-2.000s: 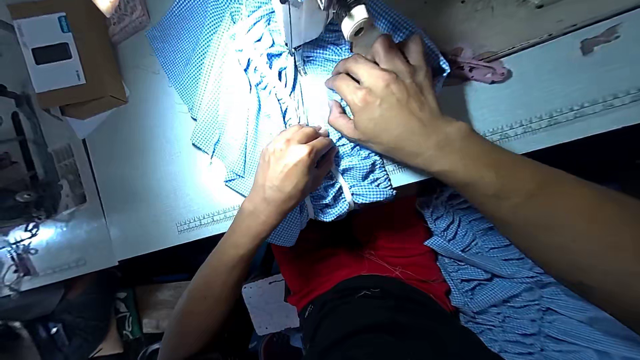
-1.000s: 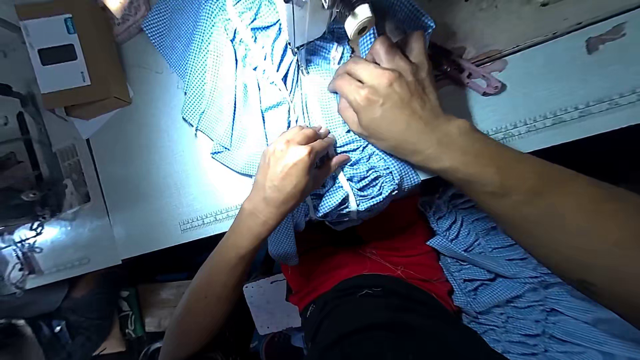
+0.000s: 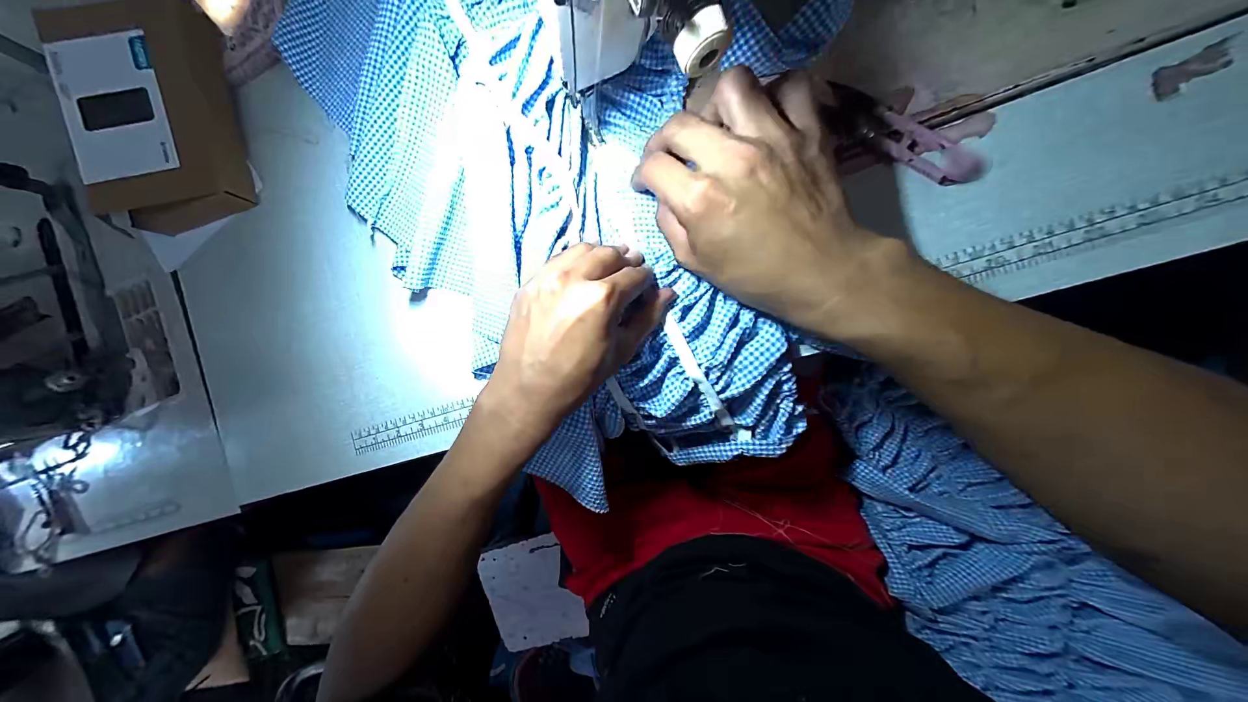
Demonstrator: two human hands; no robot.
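Observation:
Blue-and-white gingham fabric [image 3: 731, 361], gathered in ruffles, lies under the needle and presser foot of a sewing machine [image 3: 597, 44]. My left hand [image 3: 575, 317] pinches the fabric between thumb and fingers, in front of the needle. Just right of the presser foot, my right hand [image 3: 751, 185] rests on the cloth with bent fingers; whether it grips any cloth is hidden. A narrow white tape [image 3: 697, 375] runs over the gathers toward my lap. Beside my right hand lies a pink-handled tool [image 3: 926, 146], partly covered.
A cardboard box [image 3: 195, 107] stands on the table's left, near a second sewing machine [image 3: 68, 341]. Ruler scales [image 3: 1092, 229] mark the front edge. More gathered gingham [image 3: 994, 546] hangs at my right side. Part of another person [image 3: 175, 604] shows at lower left.
The gingham has shifted and its folds near my lap lie differently. Both hands stay close to the same places beside the needle.

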